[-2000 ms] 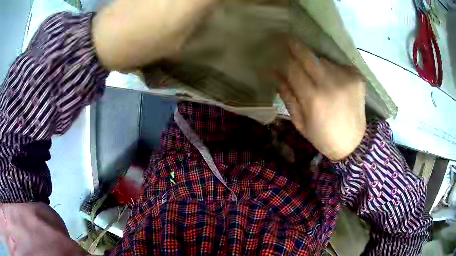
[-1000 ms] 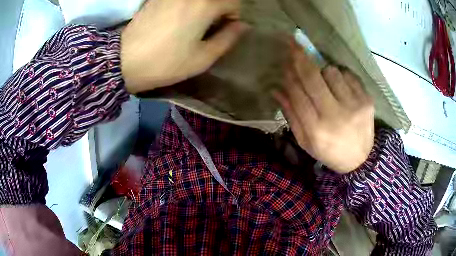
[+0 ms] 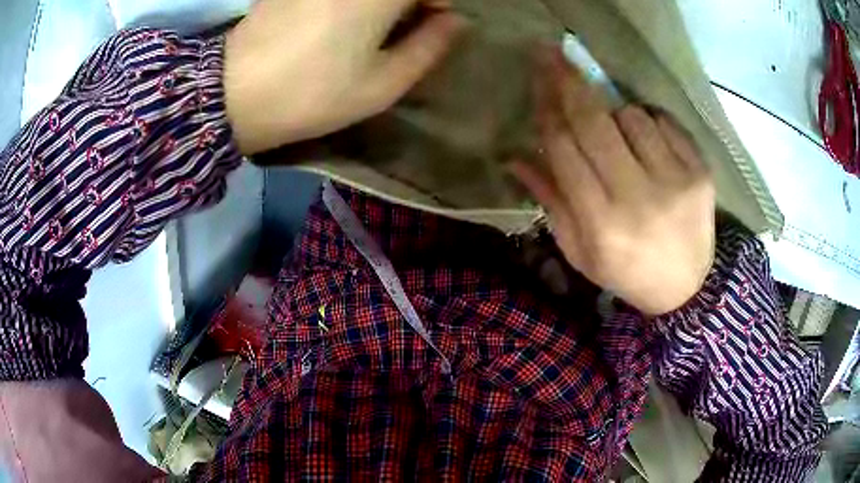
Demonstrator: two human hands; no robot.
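Observation:
The khaki garment (image 3: 453, 141) spreads across the top middle, over the table's front edge and the top of the plaid apron, with a pale raw edge towards me. My left hand (image 3: 330, 75) lies over its left part; its fingertips are partly hidden or cut off by the top edge, so its grip cannot be told. My right hand (image 3: 632, 198) rests on the right part, palm down, fingers spread and pointing up. A small white-blue sliver (image 3: 585, 58) shows by its fingertips; I cannot tell what it is. A ribbed seam edge (image 3: 745, 170) runs down beyond this hand.
Red-handled shears (image 3: 838, 99) lie on the white table (image 3: 792, 189) at the far right. A thin grey-white tape (image 3: 382, 269) hangs on the plaid apron (image 3: 405, 396). Khaki cloth (image 3: 669, 439) shows below my right sleeve. A red thing (image 3: 240, 316) is at lower left.
Compared with two seconds ago, my left hand is farther right over the cloth and its thumb shows. My right hand has shifted slightly right, and the white-blue sliver now shows. The shears appear nearer the right edge.

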